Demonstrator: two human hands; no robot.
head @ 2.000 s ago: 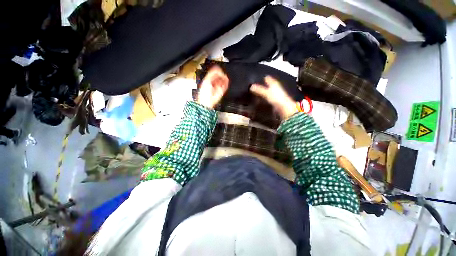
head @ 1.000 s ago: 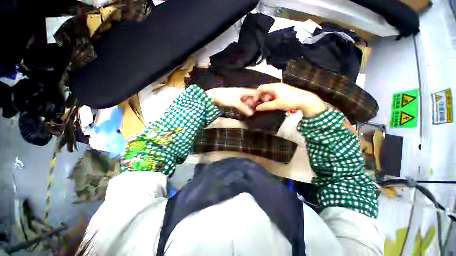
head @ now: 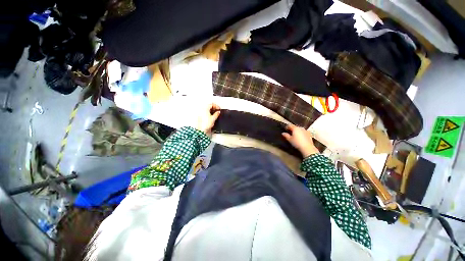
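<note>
A black curved cut piece (head: 250, 125) lies nearest my body, over a pale curved strip (head: 273, 153). My left hand (head: 210, 118) has its fingers on the piece's left end. My right hand (head: 300, 138) has thumb and fingers at its right part. Beyond it lies a curved plaid strip (head: 265, 96), and beyond that a stack of black pieces (head: 275, 66). Red-orange scissors handles (head: 331, 103) show at the right ends of these. Whether plaid cloth lies under the black piece is mostly hidden; a little dark cloth shows right of my right hand.
A thick plaid pile (head: 380, 92) lies at upper right. Crumpled black cloth (head: 326, 33) is at the top, a long dark padded board (head: 178, 30) at upper left. An iron with a wooden handle (head: 376, 182) stands at right. Light-blue scrap (head: 136, 94) and tan scraps lie left.
My hands have come apart and moved nearer my body. The black piece now lies over the near place where plaid showed. The plaid strip beyond is now uncovered.
</note>
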